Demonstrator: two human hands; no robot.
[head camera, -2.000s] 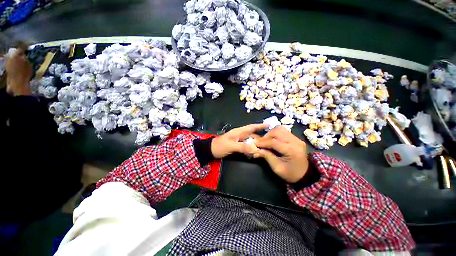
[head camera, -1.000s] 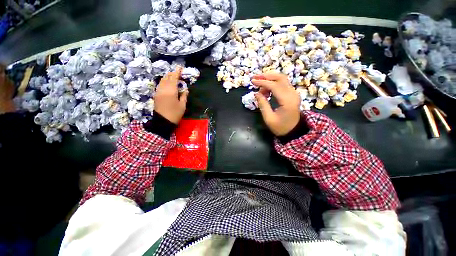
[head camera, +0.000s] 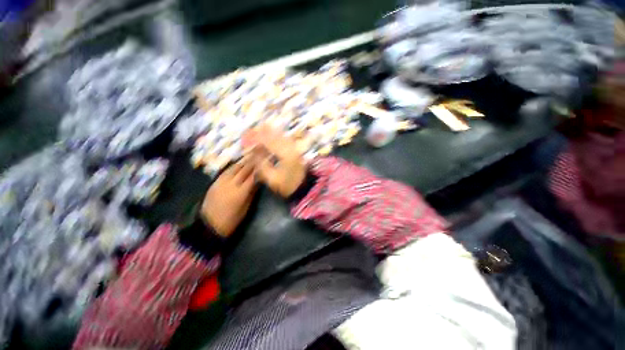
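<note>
The view is strongly blurred. My left hand (head camera: 229, 198) and my right hand (head camera: 279, 163) are together at the front edge of the loose pile of small white-and-yellow flower hearts (head camera: 274, 102). Their fingertips meet or overlap. Whether anything is between them cannot be made out. A big heap of glued grey-lilac flower heads (head camera: 58, 225) lies at the left. A basin of flower heads (head camera: 127, 102) stands behind it.
The glue bottle (head camera: 382, 128) lies right of the pile, near gold-coloured sticks (head camera: 450, 116). More heaped flower heads (head camera: 438, 58) are at the back right. A piece of the red packet (head camera: 204, 292) shows by my left sleeve. Another person's checked sleeve (head camera: 593, 184) is at the far right.
The view has swung to the right and blurred. My hands, apart a second ago, are now together. The white flower piece by my right hand can no longer be made out.
</note>
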